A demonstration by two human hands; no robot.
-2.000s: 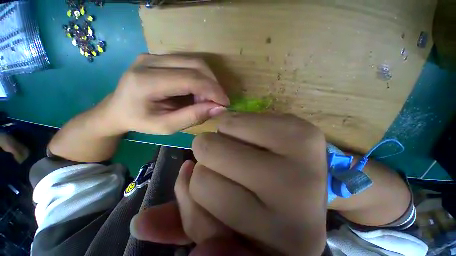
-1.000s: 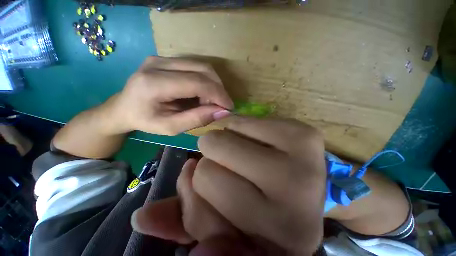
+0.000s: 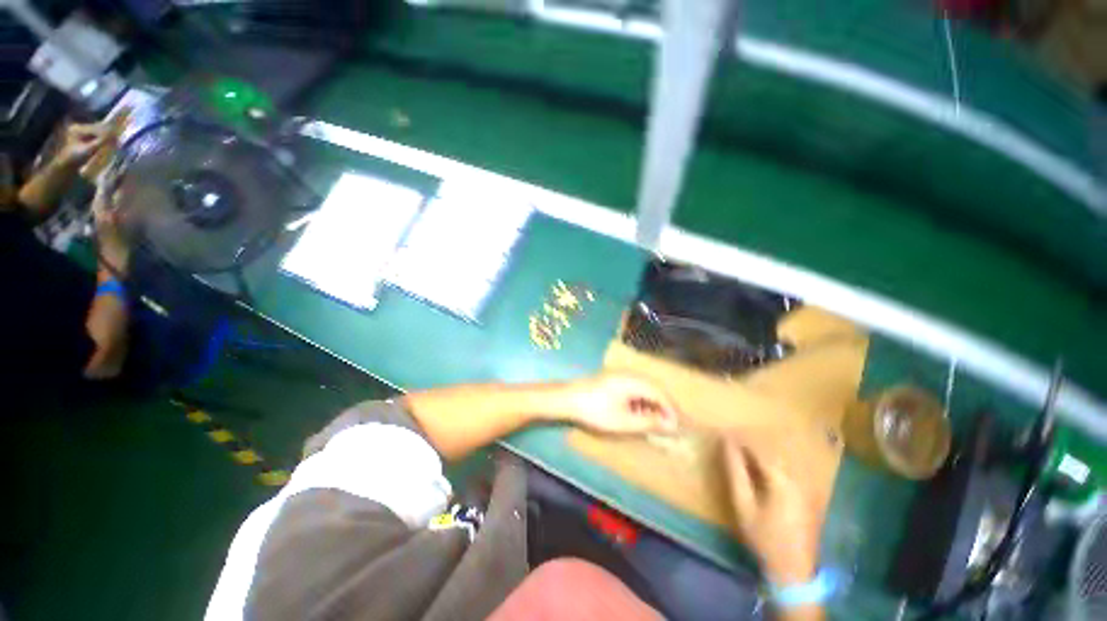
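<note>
The frame is blurred. My left hand (image 3: pixel 625 406) is over the tan work board (image 3: pixel 656 482) with its fingers curled. My right hand (image 3: pixel 767 491), with a light blue band at the wrist, is to its right, fingers pointing away from me. The hands are apart. A pale blur shows between them, and I cannot tell whether either hand holds anything. A loose pile of small yellow-and-dark components (image 3: pixel 558 313) lies on the green mat, left of the board.
Two white trays (image 3: pixel 355 238) lie left of the pile. A black fan (image 3: pixel 704 318) is at the board's back edge. A round brownish tub (image 3: pixel 910 431) and black soldering equipment (image 3: pixel 995 534) are right. Far left are a dark round fan (image 3: pixel 206 200) and another person's arms.
The view has swung up and left, showing more bench, floor and another person. The hands look smaller and have moved apart. The green item seen at the fingertips earlier cannot be made out.
</note>
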